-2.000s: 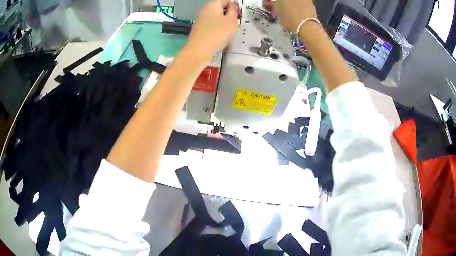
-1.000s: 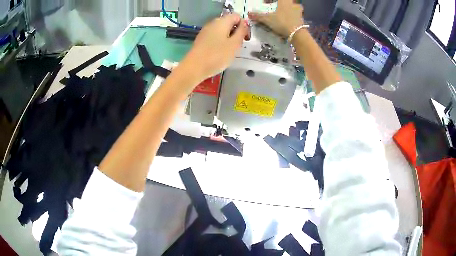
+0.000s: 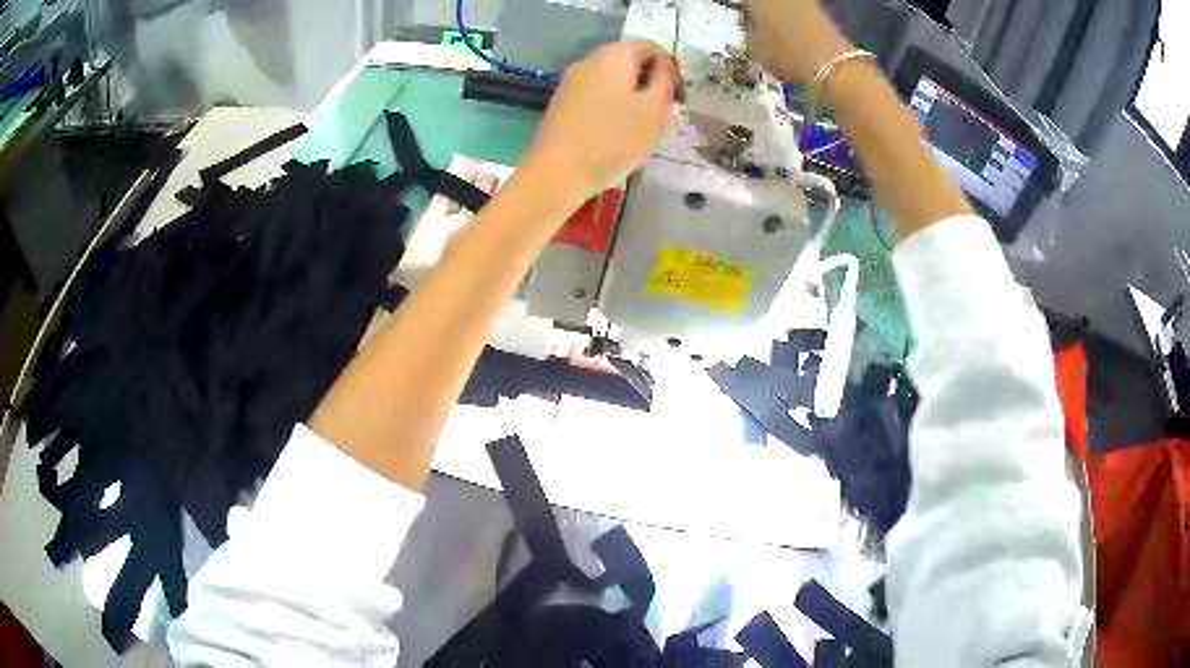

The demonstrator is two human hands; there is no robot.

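The pale grey sewing machine head [image 3: 711, 235], with a yellow caution label and a red label, stands in front of me. My left hand [image 3: 611, 111] is over the top left of the head, its fingertips bent together near the thread guides; whether they hold anything is too small to tell. My right hand [image 3: 786, 37] is at the top edge of the picture, partly cut off, beside the metal fittings [image 3: 739, 68] on the head. Black strips [image 3: 561, 376] lie under the needle area on the white plate [image 3: 626, 476].
A dense heap of black strips [image 3: 215, 339] covers the left table. More strips [image 3: 868, 437] lie at the right beside a white upright arm [image 3: 837, 342], and loose ones [image 3: 555, 613] in front. A control panel [image 3: 979, 144] is behind right. Orange cloth [image 3: 1142, 542] is at far right.
My right hand has moved from near my left hand towards the upper right. My left hand stays over the top of the head. The whole view has shifted slightly.
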